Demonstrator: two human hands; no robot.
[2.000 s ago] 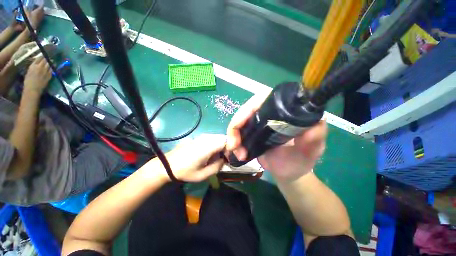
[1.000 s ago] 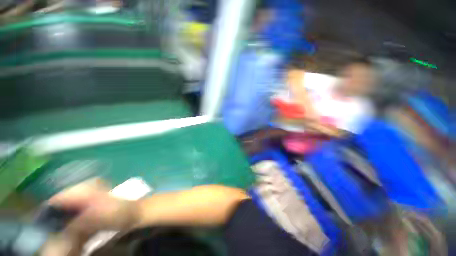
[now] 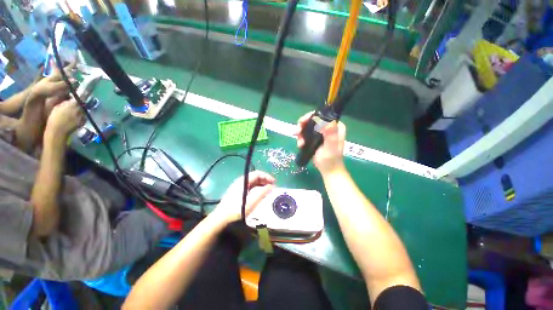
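A white device housing [image 3: 303, 209] with a dark round lens [image 3: 284, 206] lies at the bench's front edge; a yellow-green ribbon [image 3: 265, 239] hangs from it. My left hand [image 3: 245, 194] is on the housing's left side, thumb and fingers against it. My right hand [image 3: 325, 143] is closed around the black electric screwdriver [image 3: 312, 140], its tip end pointing down-left over the scattered screws [image 3: 280, 159]. The bit itself is too small to make out. The green screw tray [image 3: 239, 132] lies just behind the screws.
Black adapters [image 3: 151, 181] with coiled cables lie left. A black cord [image 3: 265, 103] crosses in front. A neighbour's open unit [image 3: 159, 100] sits under a second screwdriver [image 3: 109, 60]. A person's arms [image 3: 51, 130] are at far left. Blue crates [image 3: 506, 175] stand right.
My right hand has carried the screwdriver from the housing up and away to the screws. The housing's lens face is uncovered. In between, the view swung right and blurred, then came back.
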